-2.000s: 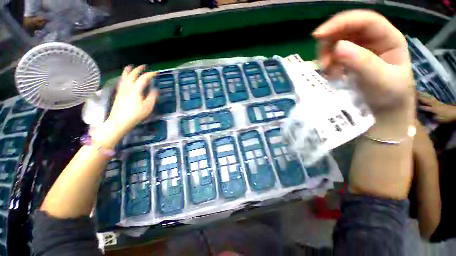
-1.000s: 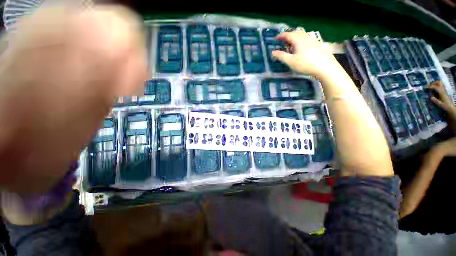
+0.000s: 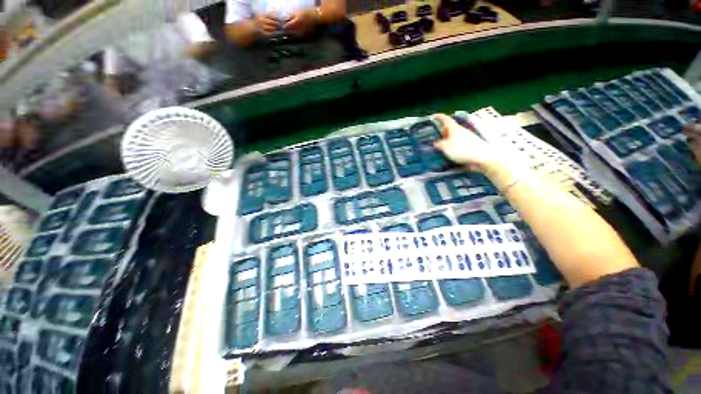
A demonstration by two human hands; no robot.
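A clear-white blister tray (image 3: 234, 231) holds dark teal phone housings (image 3: 283, 288) in two upright rows with sideways ones between. A white die-cut adhesive sheet (image 3: 438, 254) with two rows of dark marks lies across the right part of the near row. My right hand (image 3: 466, 148) is at the far right corner of the tray, fingertips at the upper end of the last far-row housing (image 3: 427, 137). Whether the fingers grip it cannot be told. My left hand is out of the picture.
A white round fan (image 3: 177, 148) stands behind the tray's left corner. Stacked filled trays (image 3: 96, 265) lie left, a cream strip (image 3: 192, 323) beside the work tray. Perforated sheets (image 3: 542, 158) lie right. Another filled tray (image 3: 632, 140) is further right, with a person's hand. People sit across.
The crumpled clear film seen earlier at my right hand is gone, and the adhesive sheet lies on the tray. My left hand has left the picture. The view has shifted, showing more on the left.
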